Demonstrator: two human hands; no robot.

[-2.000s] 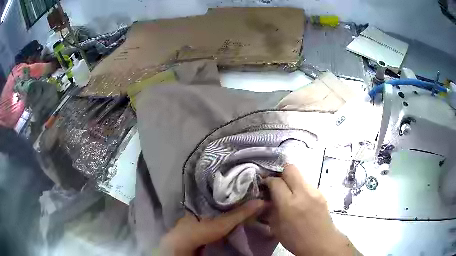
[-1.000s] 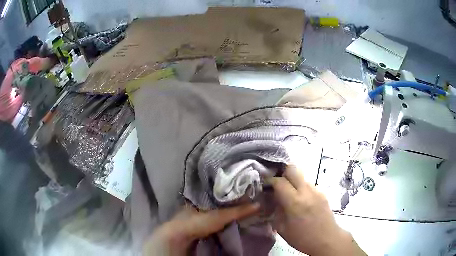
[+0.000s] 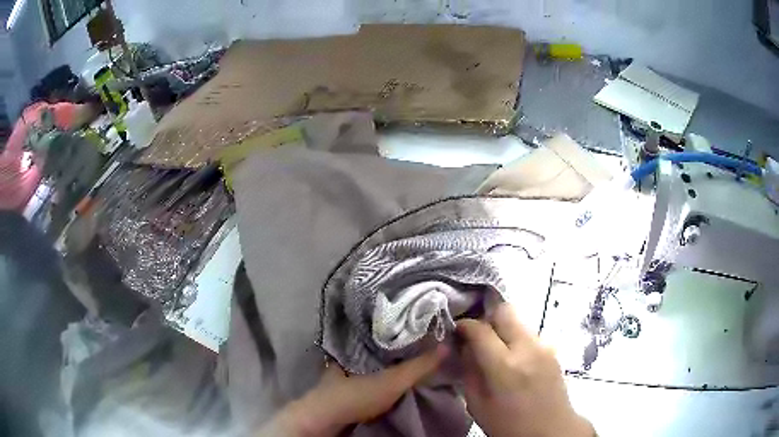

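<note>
A grey-beige outer cloth lies spread on the table, with a curved dark seam line around a bunch of striped lining. The lining is turned into a tight roll with a pale inner part. My left hand lies along the lower edge of the bunch, thumb towards the centre, its fingers hidden under cloth. My right hand pinches cloth at the right of the roll, its fingertips partly hidden in the folds. Both hands hold the bunch left of the sewing machine.
The needle area is right of my right hand. A beige panel lies behind the bunch. Brown cardboard, clear plastic wrapping and a white booklet lie farther back. A blue hose curves over the machine. A person is at far left.
The folds at the centre of the roll have shifted and bunched differently. My left thumb has moved slightly, and both hands keep hold of the cloth. The whole view has shifted slightly.
</note>
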